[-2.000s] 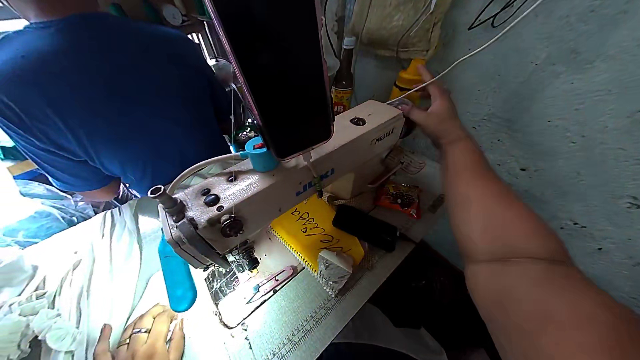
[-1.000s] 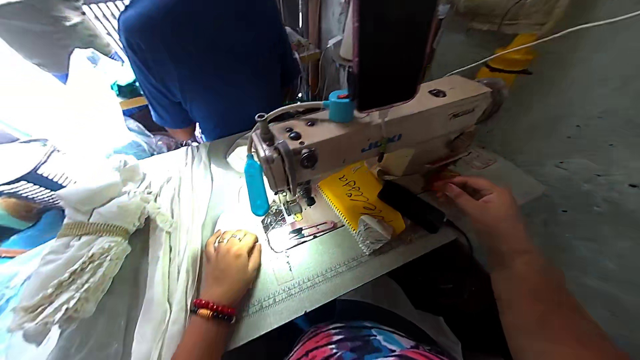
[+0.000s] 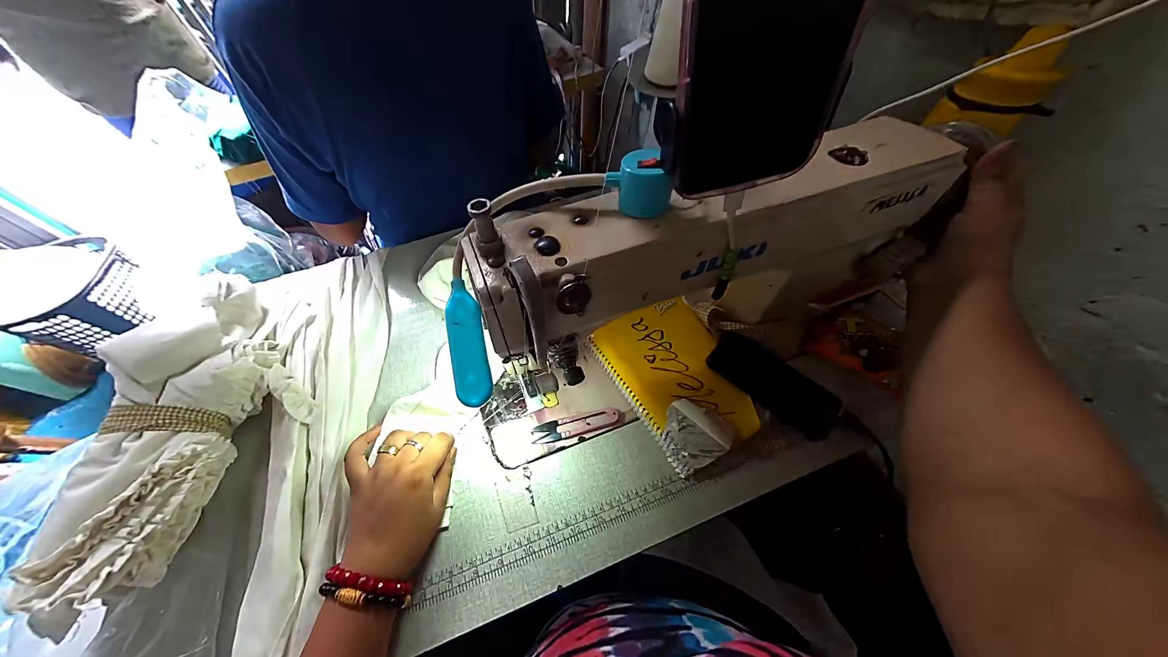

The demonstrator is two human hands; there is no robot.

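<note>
My left hand [image 3: 401,484], with rings and beaded bracelets, rests on white fabric [image 3: 415,418] left of the needle area of a Juki sewing machine [image 3: 639,265]. Its fingers are bent over the cloth; whether they pinch it is unclear. My right hand [image 3: 981,214] is at the handwheel [image 3: 969,137] on the machine's right end, its fingers partly hidden behind the housing. Thread snips [image 3: 575,426] lie beside the presser foot [image 3: 540,379]. A blue lamp [image 3: 469,351] hangs at the machine's head, lighting the cloth.
A yellow spiral notebook [image 3: 671,365], a black device [image 3: 776,385] and a small plastic-wrapped item [image 3: 698,433] lie under the machine arm. A phone [image 3: 766,91] stands above it. White garments [image 3: 182,411] cover the left side. A person in a blue shirt [image 3: 392,109] is beyond the table.
My right hand has gone from beside the black device, below the machine arm, up to the handwheel. My left hand is now on white fabric by the needle area.
</note>
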